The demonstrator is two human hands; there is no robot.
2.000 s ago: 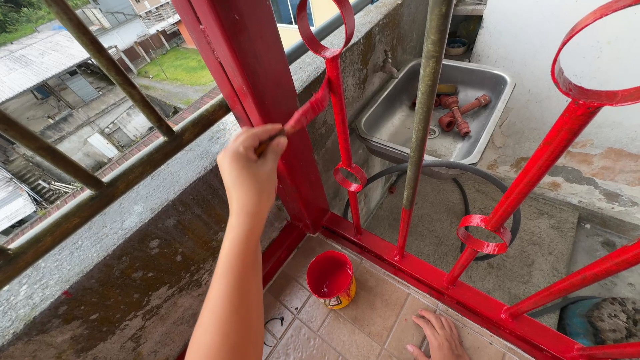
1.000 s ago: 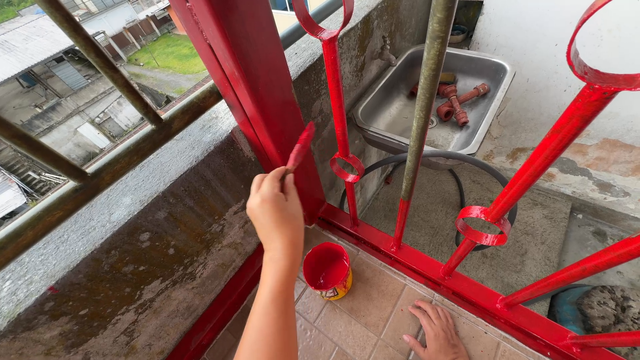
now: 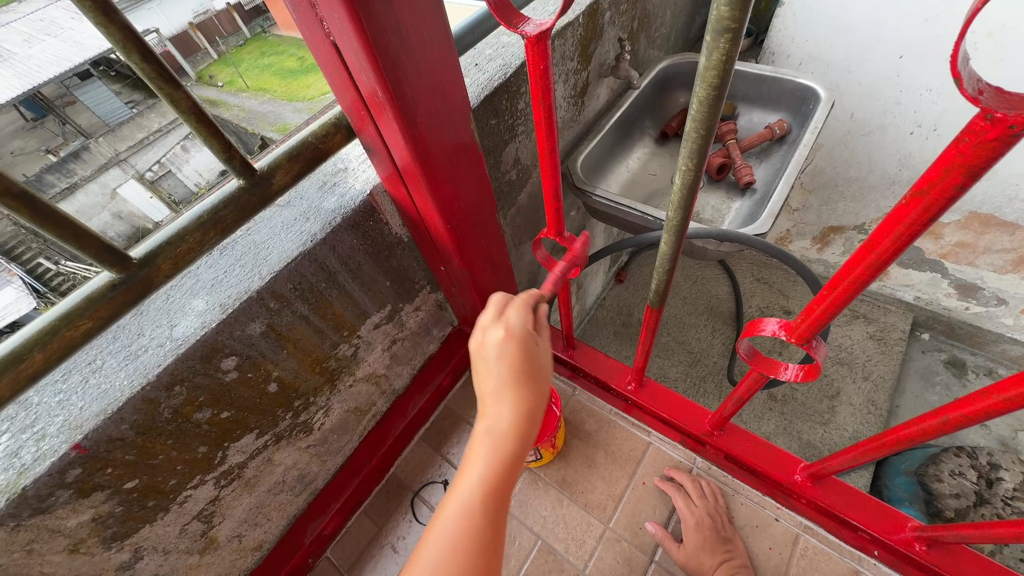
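My left hand [image 3: 512,344] grips a paintbrush [image 3: 566,262] coated in red paint. The brush head points up and overlaps the small metal ring [image 3: 547,254] on a red railing bar [image 3: 544,128]; whether they touch I cannot tell. Behind my left wrist, a small can of red paint [image 3: 550,438] stands on the tiles, partly hidden. My right hand [image 3: 700,524] rests palm down on the tiled floor [image 3: 588,512], fingers spread, beside the red bottom rail [image 3: 680,404]. One upright bar [image 3: 704,112] is bare, worn metal above and red at its foot.
A thick red post [image 3: 424,136] rises beside the concrete parapet [image 3: 264,344]. Beyond the railing are a steel sink [image 3: 652,152] with reddish pipe fittings [image 3: 732,152] and a black hose [image 3: 744,240]. A thin black loop [image 3: 416,500] lies on the floor. Unpainted metal bars [image 3: 184,232] cross at left.
The brush in my left hand has moved from the red post to the small ring on the neighbouring bar. My right hand has stayed on the floor.
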